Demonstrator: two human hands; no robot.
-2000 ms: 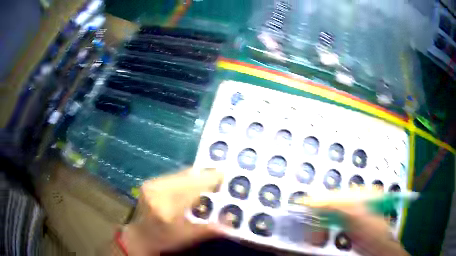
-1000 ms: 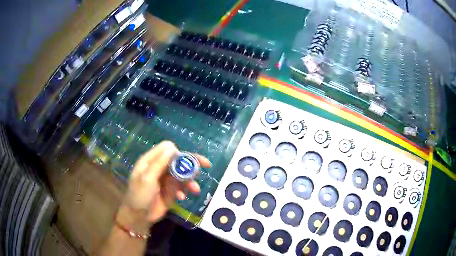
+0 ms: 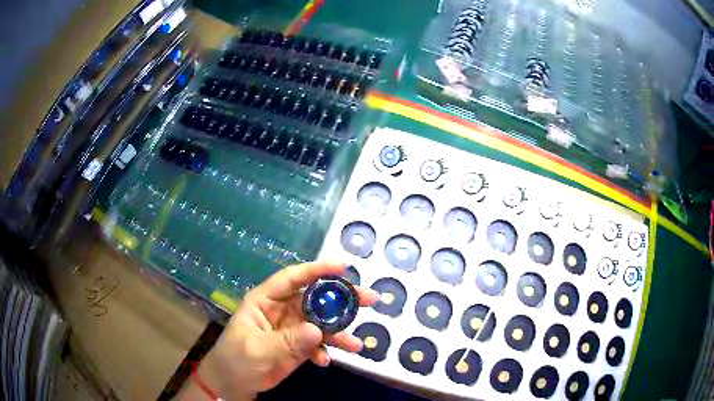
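Note:
My left hand (image 3: pixel 274 329) holds a round speaker driver (image 3: pixel 330 304) by its rim between thumb and fingers, its shiny dark blue face towards the camera. The hand is over the lower left corner of the white foam packing tray (image 3: pixel 489 176). The tray's top row and two places at its right hold ringed silver discs; the one at the top left (image 3: pixel 391 157) has a blue centre. The other recesses look round and dark or grey, with tan centres. A thin pale stick (image 3: pixel 476 337) lies across the lower recesses. My right hand is not in view.
A clear blister tray (image 3: pixel 258 102) with dark rows of parts lies left of the foam tray. Clear trays (image 3: pixel 564 86) with paper labels stand at the back right. Stacked filled trays (image 3: pixel 86 102) lean at the far left by brown cardboard (image 3: pixel 117 301). Yellow and red tape (image 3: pixel 501 145) crosses the green mat.
My right hand and the green-handled pen, seen at the tray two seconds ago, are gone. My left hand has moved right and down since one second ago, and the disc's face has turned. The view has shifted.

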